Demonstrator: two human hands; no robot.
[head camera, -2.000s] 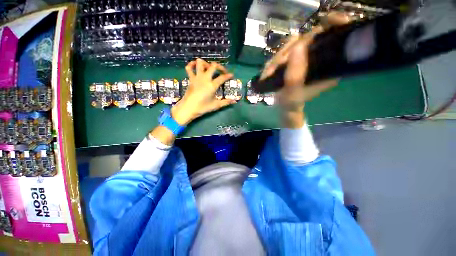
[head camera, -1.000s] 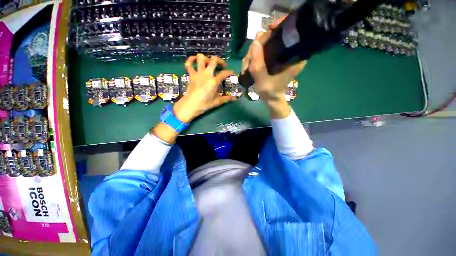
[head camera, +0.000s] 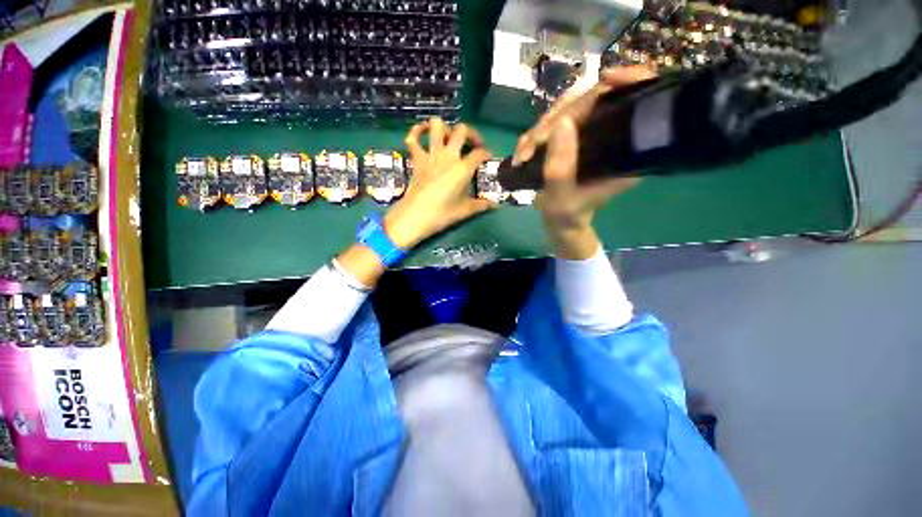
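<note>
Several roundish circuit boards (head camera: 291, 180) lie in a row on the green mat. My left hand (head camera: 445, 180) rests over the row, with thumb and fingertips at the edges of one circuit board (head camera: 489, 181) right of the hand. My right hand (head camera: 572, 162) is closed around a thick black electric screwdriver (head camera: 617, 136) with a pale label. The screwdriver lies nearly level, its tip over the right part of the row at that board. The tip and the boards beneath my right hand are partly hidden.
Clear blister trays (head camera: 303, 61) stand at the left rear. A white-silver metal box (head camera: 546, 45) stands behind the row. Dense assemblies (head camera: 738, 35) lie at the right rear. Printed cardboard (head camera: 76, 404) with boards is at the left. A whitish strip (head camera: 465, 252) lies at the front edge.
My left hand has moved a little right along the row, uncovering a board on its left. The screwdriver swung down and left, rose steeper, then returned to nearly level, its tip now slightly right.
</note>
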